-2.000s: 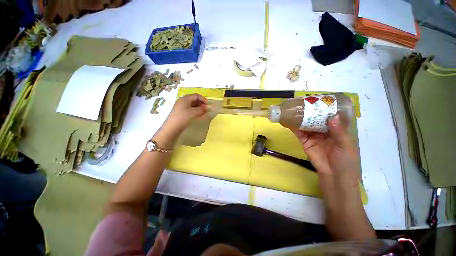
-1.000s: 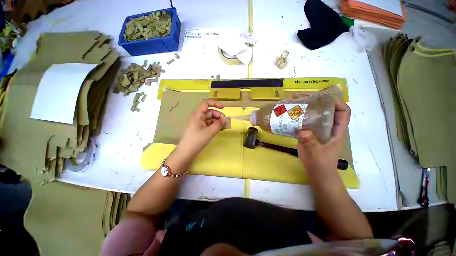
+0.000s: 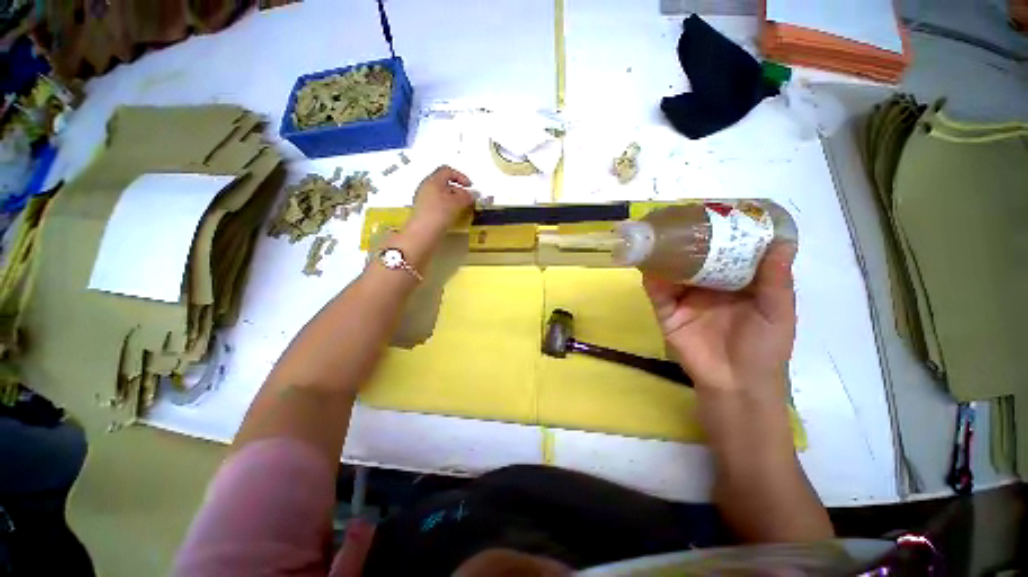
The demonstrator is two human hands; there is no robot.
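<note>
My right hand grips the clear glue bottle, held sideways over the right part of the yellow template, nozzle pointing left. My left hand is at the template's upper left edge, beside its black strip, fingertips close together; whether they hold a tab cannot be told. The panel lies below the template, mostly yellow side showing, with an olive area partly hidden by my left forearm. A black-headed hammer lies on the panel, its handle end hidden by my right hand.
Loose tabs lie left of the template, below a blue tray of tabs. Panel stacks stand left and right, white paper on the left one. A pale ring, black cloth and orange stack are beyond.
My left hand has moved up and away from the nozzle to the template's upper edge. The bottle is still in my right hand, slightly farther right. More yellow panel surface shows below the template.
</note>
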